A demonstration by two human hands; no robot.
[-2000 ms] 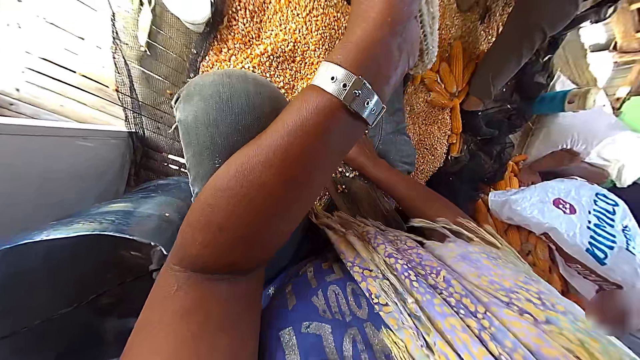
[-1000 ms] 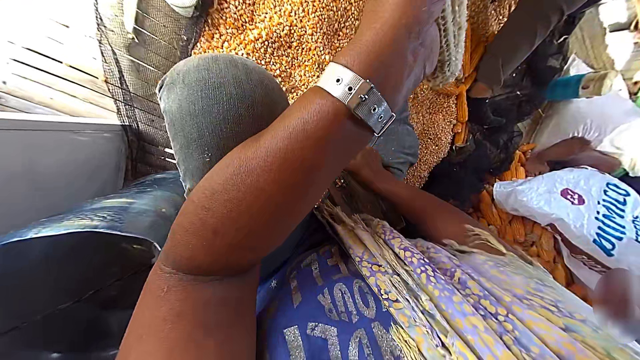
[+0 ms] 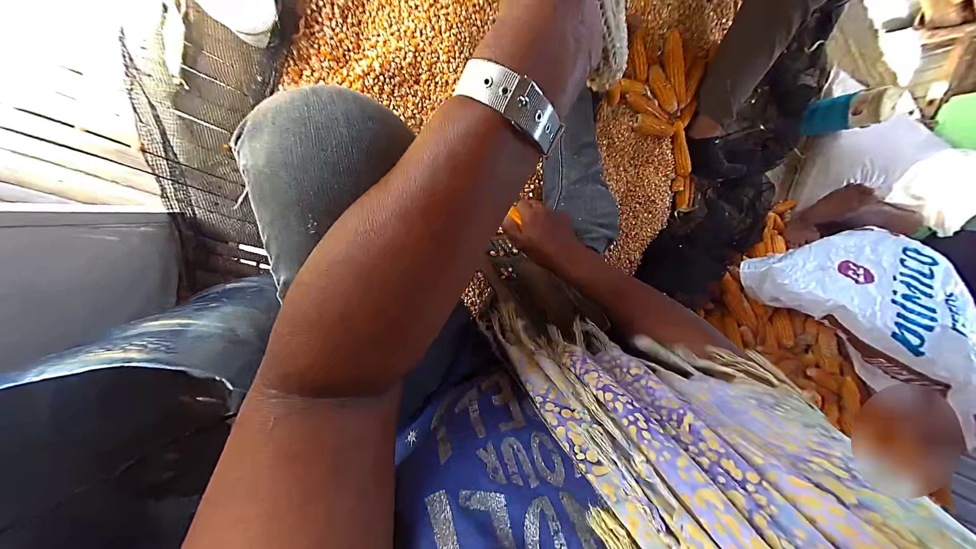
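My left forearm crosses the view from the bottom and wears a metal mesh bracelet [image 3: 512, 103]. At the top edge, my left hand [image 3: 568, 49] is partly cut off, its fingers out of frame. A pale, rough-textured thing [image 3: 611, 42] lies along its palm; its kind and the grip are unclear. Lower down, my right hand [image 3: 540, 230] is curled around an orange corn cob [image 3: 515, 218], mostly hidden. Its forearm comes from under a fringed purple-and-yellow cloth [image 3: 686, 450]. Loose corn kernels [image 3: 389, 53] lie beyond and between the denim-covered legs.
Whole cobs [image 3: 662, 88] lie on the kernels at upper right, and more cobs [image 3: 797, 347] at right beside a white printed sack [image 3: 884, 290]. Dark netting [image 3: 221, 99] borders the left side. Other people's legs and a blurred round shape are at right.
My right hand, hidden behind the left forearm in the earlier frames, now shows with an orange cob piece. The left hand stays near the top edge.
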